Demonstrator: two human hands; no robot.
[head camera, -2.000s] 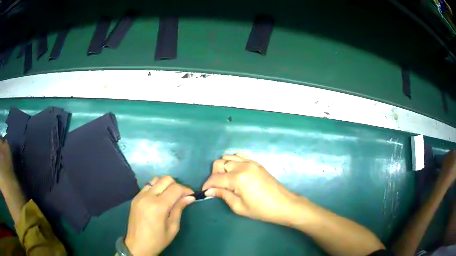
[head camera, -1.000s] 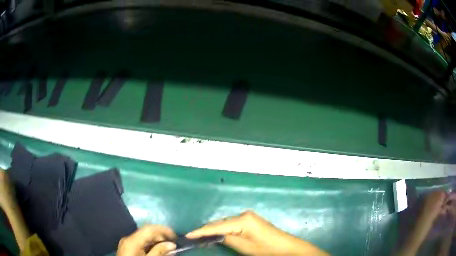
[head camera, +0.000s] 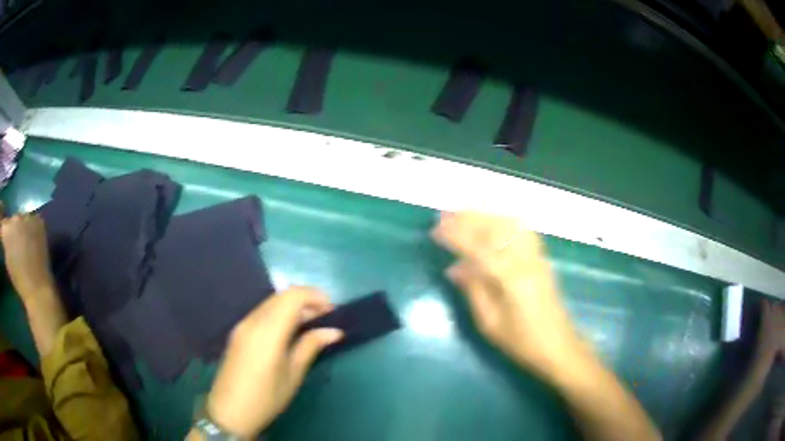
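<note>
My left hand (head camera: 267, 362) holds a small dark flat piece (head camera: 366, 319) between thumb and fingers, over the green tabletop. The piece is flat and extends to the right from the fingertips. My right hand (head camera: 508, 284) is blurred, raised near the white rail, with fingers apart and nothing seen in it. A stack of dark blanks (head camera: 211, 267), overlapping and fanned, lies left of my left hand.
Beyond the white rail (head camera: 344, 158), the green belt (head camera: 387, 103) carries several dark strips (head camera: 519, 121). A neighbour's arm in a mustard sleeve (head camera: 82, 370) is at left. At right are a white block (head camera: 732, 313) and another person's blurred arm (head camera: 749, 379).
My right hand has let go of the held piece and moved up and right. Another dark strip shows on the belt, right of centre. The camera view has tilted down.
</note>
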